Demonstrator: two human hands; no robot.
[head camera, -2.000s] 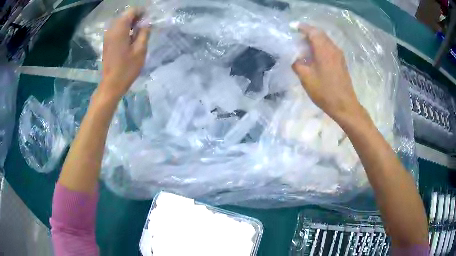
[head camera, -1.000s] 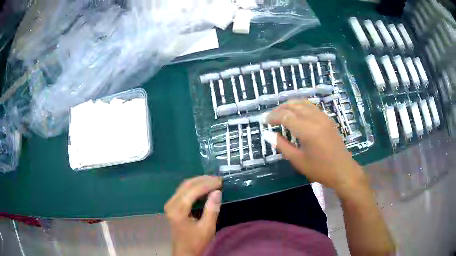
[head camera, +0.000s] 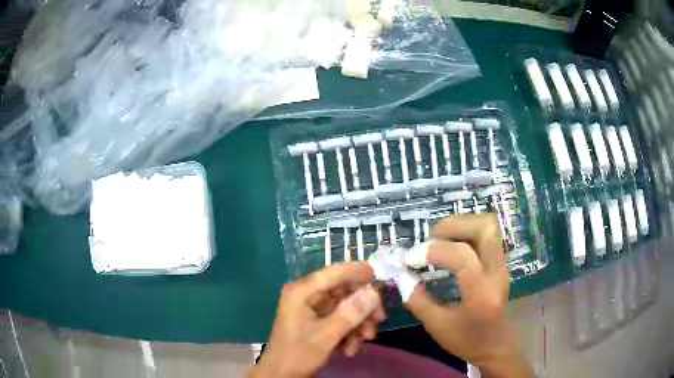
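My left hand (head camera: 325, 314) and my right hand (head camera: 469, 295) meet at the front edge of a clear blister tray (head camera: 284, 247). Their fingertips close on a small whitish piece (head camera: 386, 263), blurred and partly hidden by the fingers, so its exact shape cannot be told. White finger cots cover fingertips of my right hand. The tray holds rows of shafted parts (head camera: 373, 173) with thin rods and grey-white heads; my right hand covers some of its lower right part.
A clear tub heaped with white pieces (head camera: 150, 224) stands at left. A large crumpled poly bag (head camera: 137, 88) lies at the back left, with cream blocks (head camera: 358, 57) at its right end. A blister tray with white oblong units (head camera: 559, 151) lies at right. A dark block (head camera: 597, 29) stands at back right.
The view has moved from the large bag to the trays. Since one second ago, my right hand has come down from the tray's middle and my left hand has moved right, meeting at the whitish piece.
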